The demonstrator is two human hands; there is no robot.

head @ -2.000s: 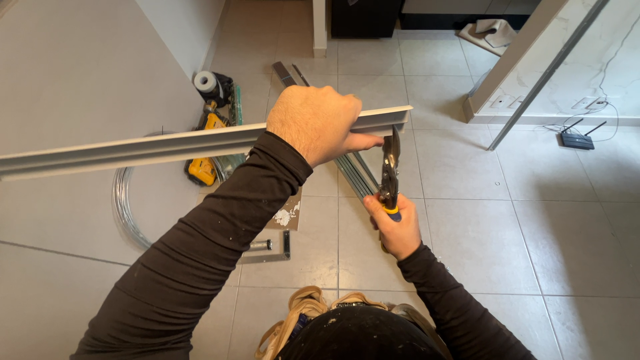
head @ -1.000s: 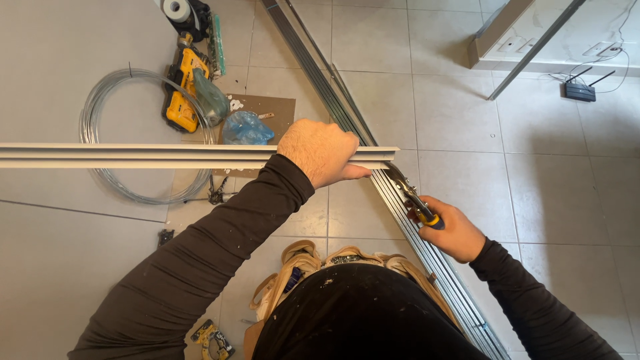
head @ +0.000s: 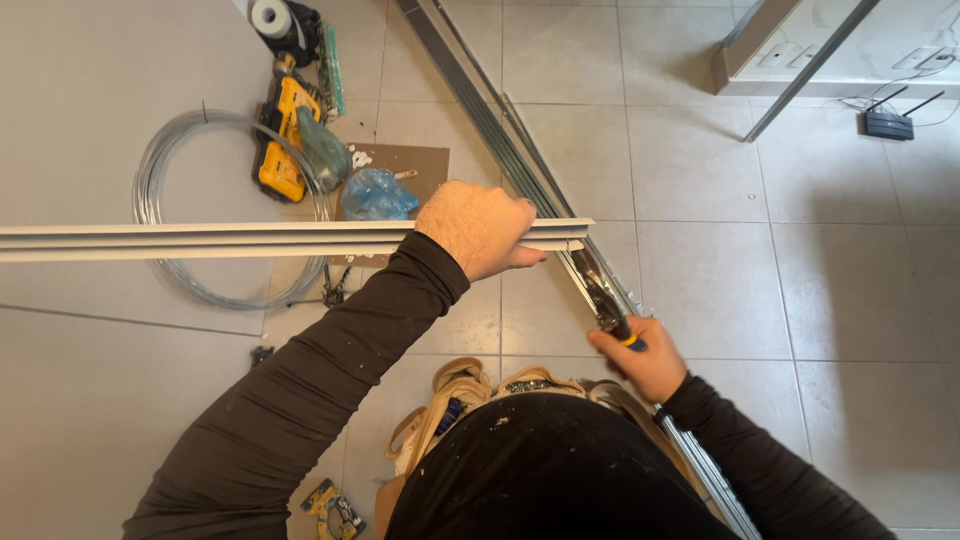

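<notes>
My left hand (head: 480, 229) is closed around a long white metal profile (head: 225, 241) near its right end; the profile runs level out of view at the left. In my right hand (head: 645, 356) are metal-cutting snips (head: 600, 292) with blue and yellow handles. Their jaws point up and touch or nearly touch the lower flange at the profile's end; whether they bite on it is too blurred to tell. Below both hands, a bundle of thin metal profiles (head: 480, 127) lies slantwise on the tiled floor.
A wire coil (head: 154, 165), a yellow power tool (head: 285, 142), a blue plastic bag (head: 375, 193) on brown board and a white roll (head: 271, 19) lie at left. A metal post (head: 810, 71) and a black router (head: 889, 125) are at upper right. A tool pouch (head: 457, 382) hangs at my waist.
The view has tilted down. The profile, slanted two seconds ago, now lies level across the view. The snips, upright before, now lean up to the left, still at the profile's right end.
</notes>
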